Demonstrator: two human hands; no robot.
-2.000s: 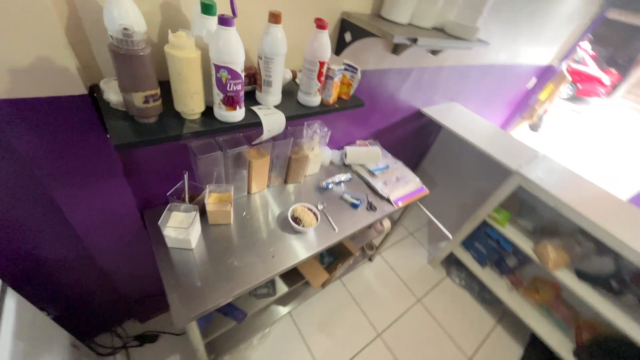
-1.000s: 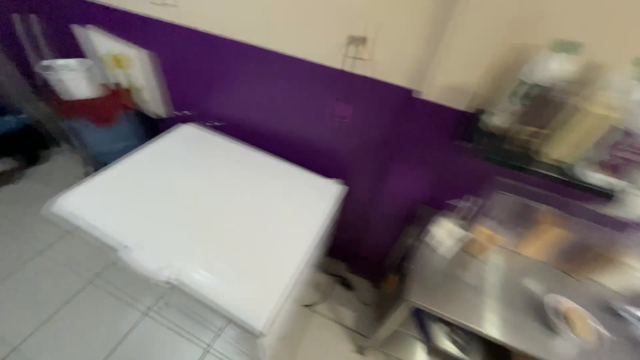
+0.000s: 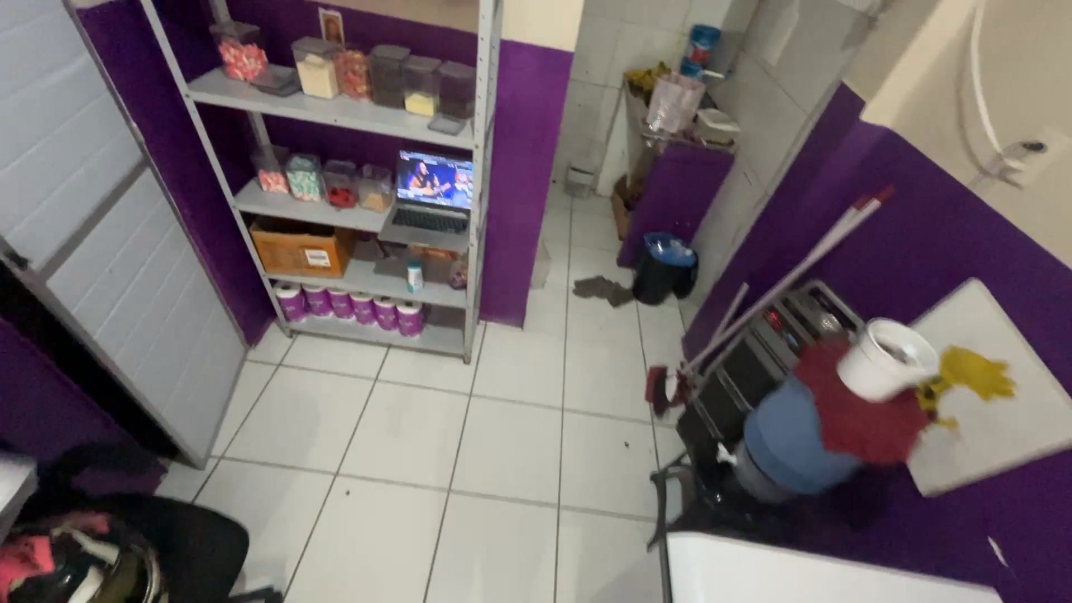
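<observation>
Neither my left hand nor my right hand shows in the head view, so what they hold cannot be seen. Ahead on the left stands a grey metal shelf unit (image 3: 335,117). Clear containers of pink and white sweets (image 3: 243,60) and other toppings line its upper shelves. An open laptop (image 3: 433,191) with a lit screen rests on the second shelf. Below it are an orange-brown cardboard box (image 3: 300,248) and a small white bottle (image 3: 414,276). Purple-wrapped rolls (image 3: 363,308) fill the bottom shelf.
White floor tiles (image 3: 519,435) run toward a black bin (image 3: 657,272). A broom (image 3: 796,272) leans at the right, near a blue container (image 3: 791,440) under a red cloth and white bucket (image 3: 888,358). A white surface (image 3: 821,569) juts in bottom right; a grey door (image 3: 117,218) stands left.
The view has swung far left, from the metal table with bottles above it, past the white-topped unit, to the shelf unit and passage. No hand shows in any frame.
</observation>
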